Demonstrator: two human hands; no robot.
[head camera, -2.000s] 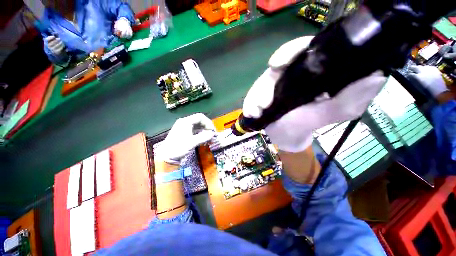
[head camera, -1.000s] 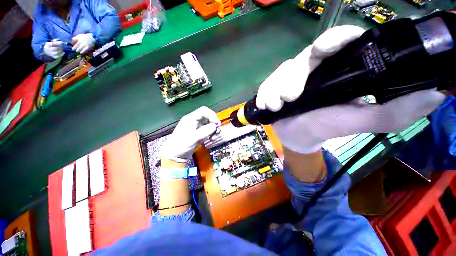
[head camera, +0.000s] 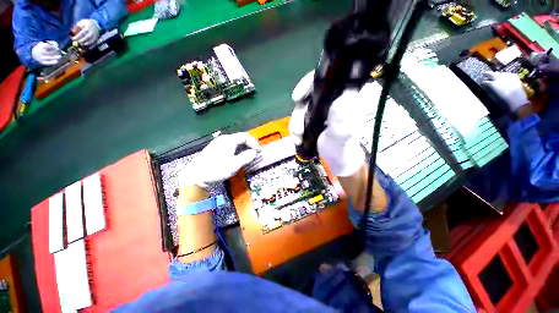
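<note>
A green circuit board (head camera: 291, 189) crowded with components lies on the orange fixture (head camera: 269, 254). A pale bar (head camera: 277, 150) runs along its far edge. My right hand (head camera: 334, 125), white-gloved, is shut on the black electric screwdriver (head camera: 340, 67), held steeply upright, its yellow-ringed nose at the board's far edge near the bar. My left hand (head camera: 222, 160), gloved, is at the bar's left end, thumb and fingers close together; whether it pinches anything is hidden. The screw tray (head camera: 171, 183) with speckled grey screws lies partly under my left hand and wrist.
A red mat (head camera: 125, 226) with white strips (head camera: 73, 211) is at left. Another board (head camera: 214, 79) stands on the green belt (head camera: 135, 110). Stacked pale strips (head camera: 398, 143) lie right. The black cable (head camera: 375, 140) hangs beside my right arm. Red crates (head camera: 505, 257) and a worker's gloved hand (head camera: 507, 90) are at right.
The screwdriver has swung from slanting rightward to steeply upright, and its nose has moved onto the board's far edge. My left hand stays near the bar's left end. The view has shifted somewhat.
</note>
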